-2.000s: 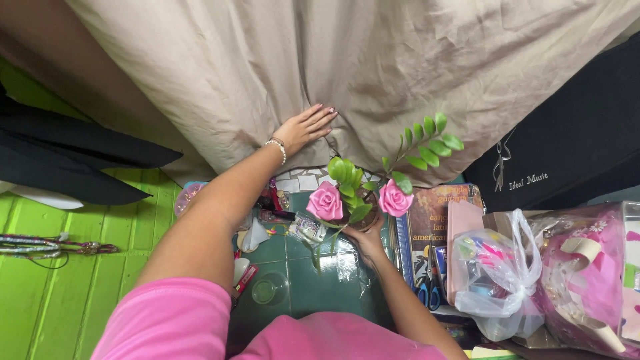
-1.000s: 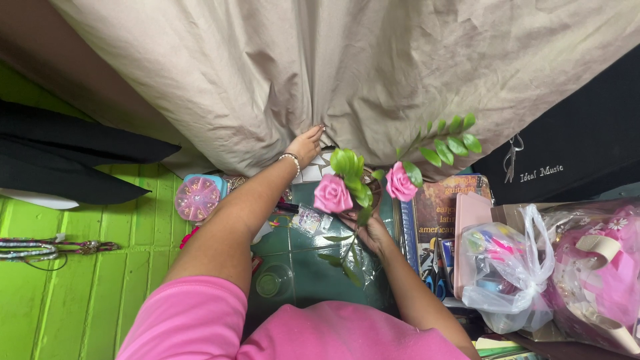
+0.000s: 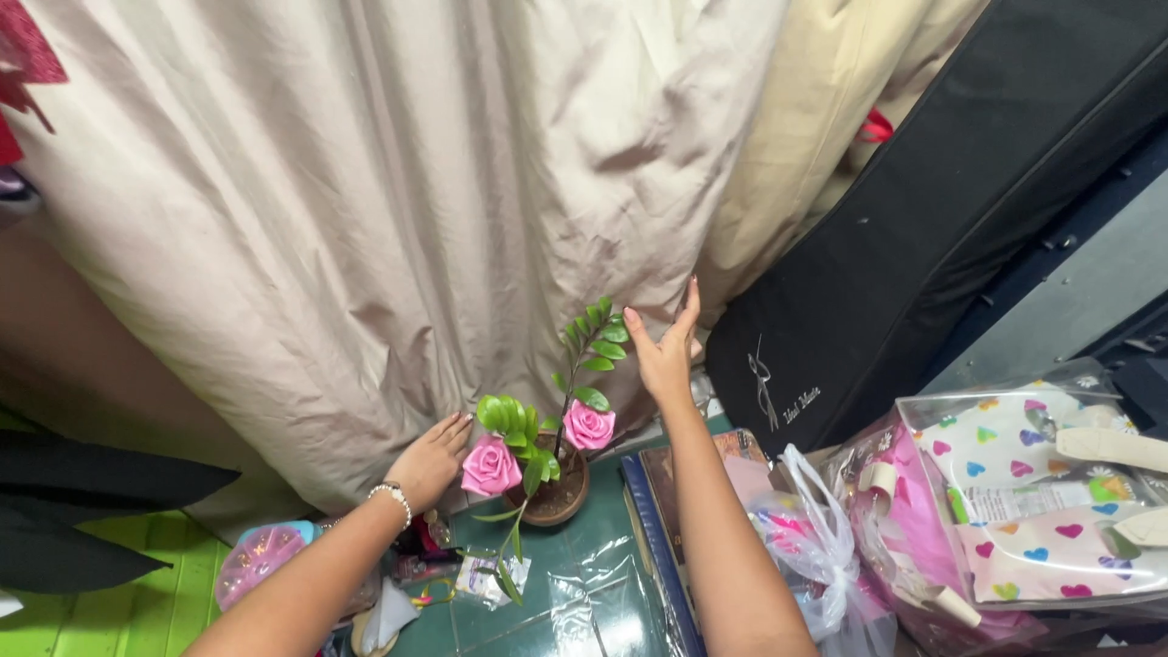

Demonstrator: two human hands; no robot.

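Observation:
A round brown pot (image 3: pixel 557 497) with leafy green stems (image 3: pixel 516 427) and two pink fabric-like roses (image 3: pixel 491 466) stands on the green tiled surface (image 3: pixel 584 584), close to the beige curtain (image 3: pixel 438 228). My left hand (image 3: pixel 435 464), with a beaded bracelet at the wrist, lies against the lower curtain just left of the flowers. To the right of the stems, my right hand (image 3: pixel 666 349) is raised with thumb and index finger spread, touching or very near the curtain. Its other fingers are partly hidden. Neither hand holds the pot.
Books (image 3: pixel 652 538) lie right of the pot, beside a tied clear plastic bag (image 3: pixel 826 566) and a heart-patterned bag (image 3: pixel 1022 547). A black instrument case (image 3: pixel 876 246) leans at the right. A pink and blue container (image 3: pixel 260 557) and small items sit at the left.
My right hand has left the area of the pot and is now up at the curtain. The left hand is now beside the flowers rather than above them. The view has shifted noticeably.

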